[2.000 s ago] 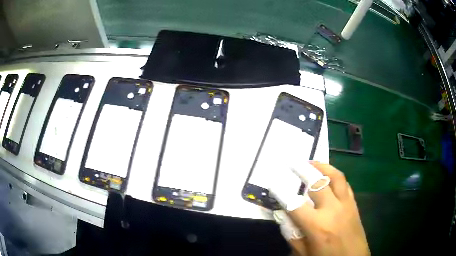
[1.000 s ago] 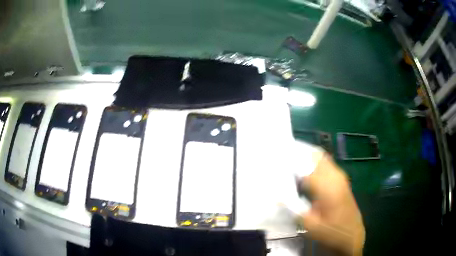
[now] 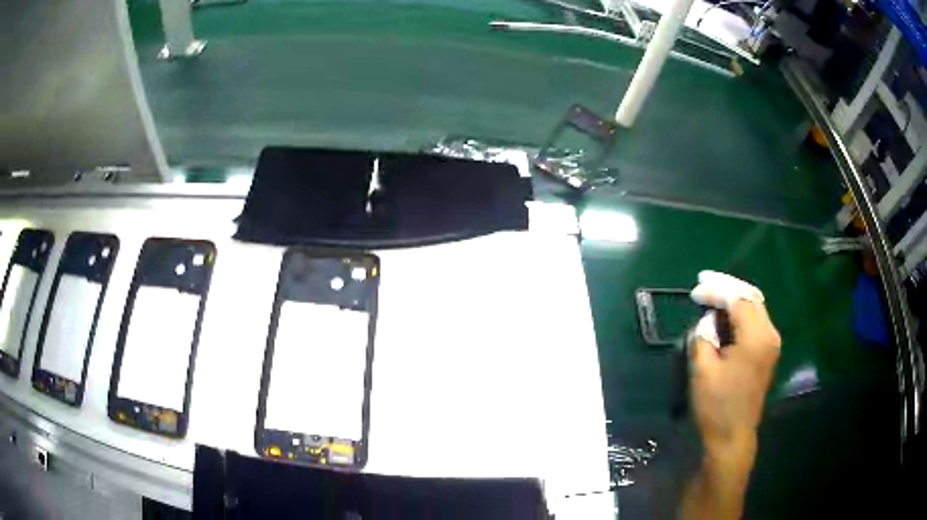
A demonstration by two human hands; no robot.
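My right hand (image 3: 734,330), with white finger cots, is over the green conveyor belt (image 3: 651,406). Its fingertips overlap the right end of a thin grey phone middle frame (image 3: 646,317) lying there. Whether they grip it is unclear. On the white feed strip (image 3: 488,355), several black middle frames stand side by side. The rightmost frame (image 3: 270,381) is apart from the others, with white showing through its window. Another frame (image 3: 163,335) is to its left. My left hand is not in view.
A black flap (image 3: 305,198) lies along the strip's far edge, another (image 3: 386,498) at its near edge. Clear crumpled scraps and a tilted loose frame (image 3: 590,124) lie near the white post (image 3: 651,66). A metal rail (image 3: 864,193) curves at right; a grey machine cover (image 3: 71,91) is at left.
My right hand has left the white strip for the green belt. The row of frames has shifted left in view. The frame on the green belt also appears further left, with its right end now covered.
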